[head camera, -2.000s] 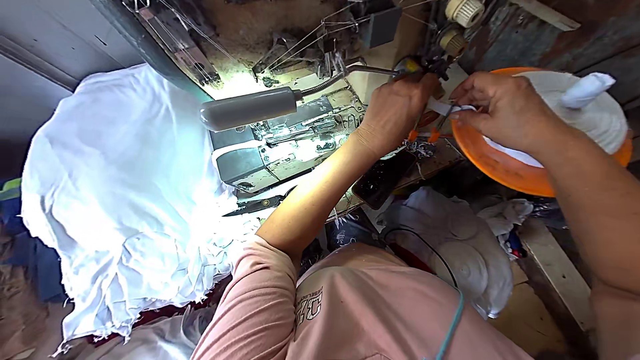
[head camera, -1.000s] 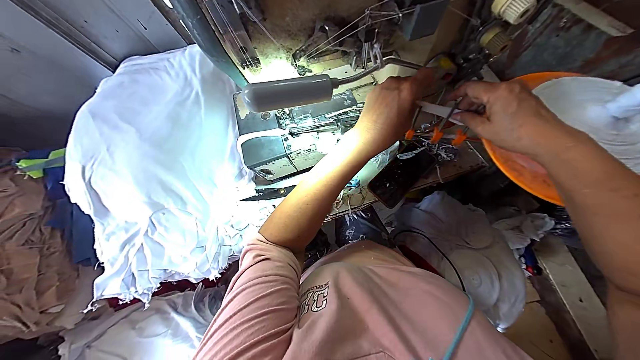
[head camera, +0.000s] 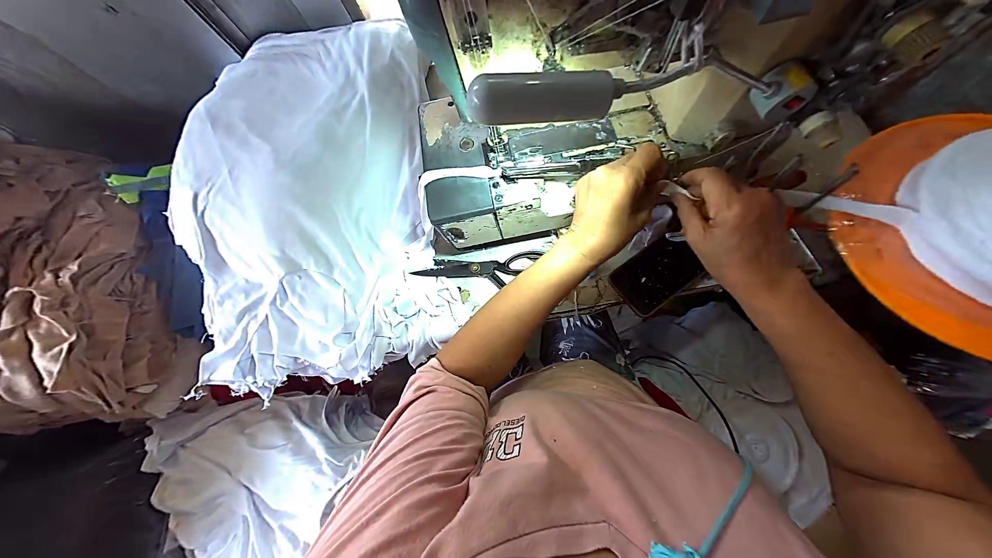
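Observation:
A white fabric strip (head camera: 860, 206) runs from a white roll (head camera: 957, 209) on an orange round tray (head camera: 876, 256), past metal guide posts, to my hands. My right hand (head camera: 732, 221) pinches the strip near its end between thumb and fingers. Close beside it, my left hand (head camera: 620, 198) has its fingers bent at the strip's tip; whether it grips the strip is hard to tell. Both hands are over the right end of an industrial sewing machine (head camera: 461, 198). A grey lamp (head camera: 542, 97) lights the machine bed. Another white strip (head camera: 459, 173) lies across the bed's left part.
Black-handled scissors (head camera: 473, 269) lie at the table's front edge beneath my left forearm. A dark phone (head camera: 655, 273) is below my hands. White cloth pieces (head camera: 302, 170) are heaped left of the machine, with brown cloth (head camera: 70, 294) farther left. More white cloth (head camera: 263, 473) lies below.
My hands have moved left from the guide posts toward the machine. The white strip now stretches through the posts between the roll and my right hand.

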